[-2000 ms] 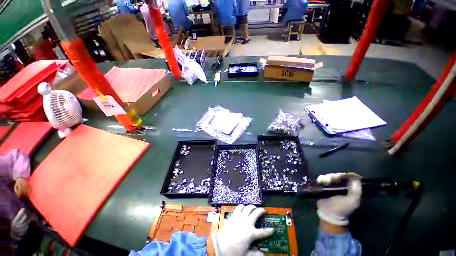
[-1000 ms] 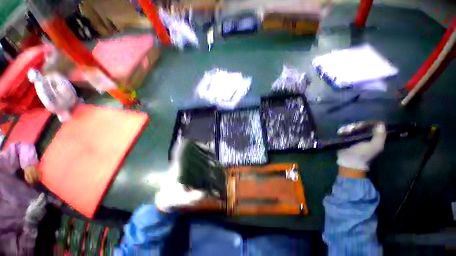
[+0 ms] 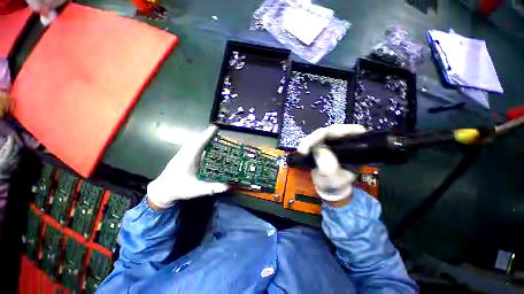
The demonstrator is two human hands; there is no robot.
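Observation:
The green circuit board [image 3: 244,165] lies over the left plate of the orange assembly fixture [image 3: 303,186], its parts side up. My left hand [image 3: 185,172], in a white glove, holds the board's left end between thumb and fingers. My right hand [image 3: 331,162], also gloved, is shut on the black electric screwdriver [image 3: 368,147], which lies nearly level above the fixture's right plate. The screwdriver's tip end is near the board's right edge; whether it touches is hard to tell. The right plate is partly hidden by my right hand.
Three black parts trays [image 3: 251,128] with silver pieces stand behind the fixture. A red foam mat [image 3: 92,74] is at left, a board tray [image 3: 69,229] with red dividers at lower left. Plastic bags [image 3: 307,26], a clipboard with papers [image 3: 468,62] and a pen [image 3: 446,107] lie behind.
The board, lifted off and tilted in my left hand one second ago, now lies flat at the left plate. My right hand has brought the screwdriver left over the fixture. The view has tilted down.

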